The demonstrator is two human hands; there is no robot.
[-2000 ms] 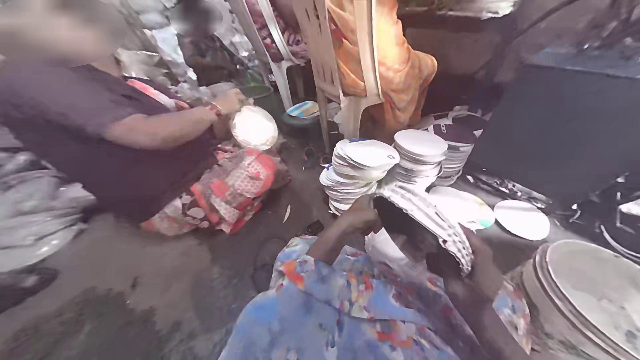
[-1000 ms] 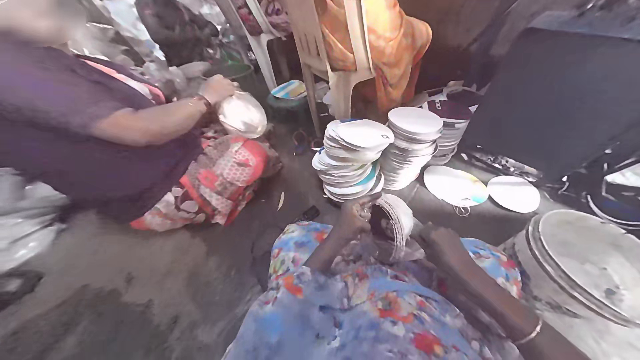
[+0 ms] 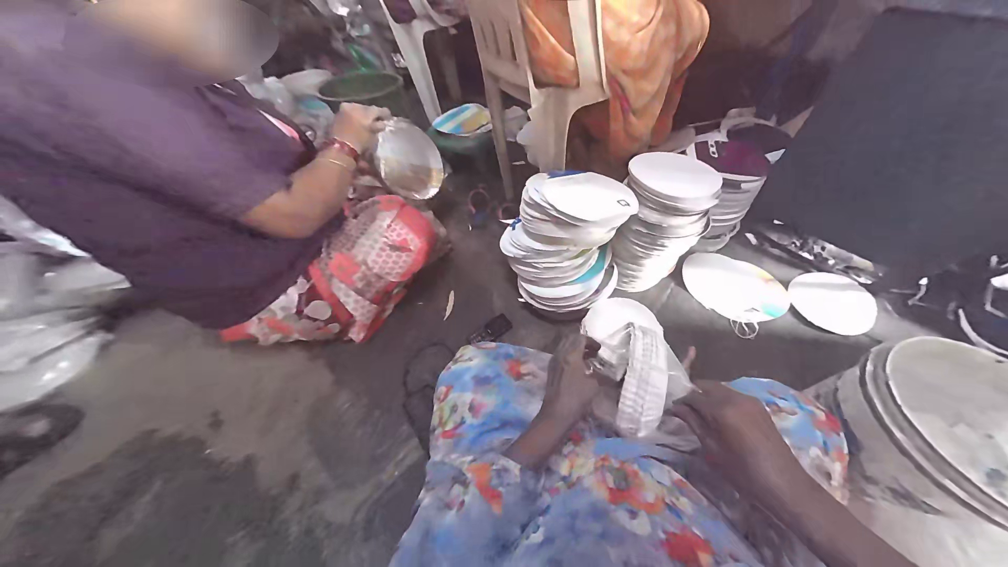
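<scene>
Between my hands, above my lap in a flowered blue cloth, is a round white item with a ribbed, pleated band (image 3: 643, 382) and some thin clear plastic around it. My left hand (image 3: 571, 370) grips its left edge. My right hand (image 3: 720, 413) is at its right side, with its fingers on the thin plastic. Just beyond stand a leaning stack of white discs (image 3: 563, 244) and a taller stack (image 3: 669, 213) beside it. Two flat discs lie on the floor to the right, one with a coloured edge (image 3: 736, 287), the other plain white (image 3: 832, 303).
A person sits at the left, holding a shiny round plate (image 3: 409, 159). A plastic chair (image 3: 551, 102) stands at the back. At the right are a large lidded bucket (image 3: 953, 425) and a dark panel (image 3: 890, 142). A small black object (image 3: 490, 328) lies on the floor near my lap.
The round item between my hands has turned, and its white face and pleated band now show. At the left, the other person's shiny plate has tilted.
</scene>
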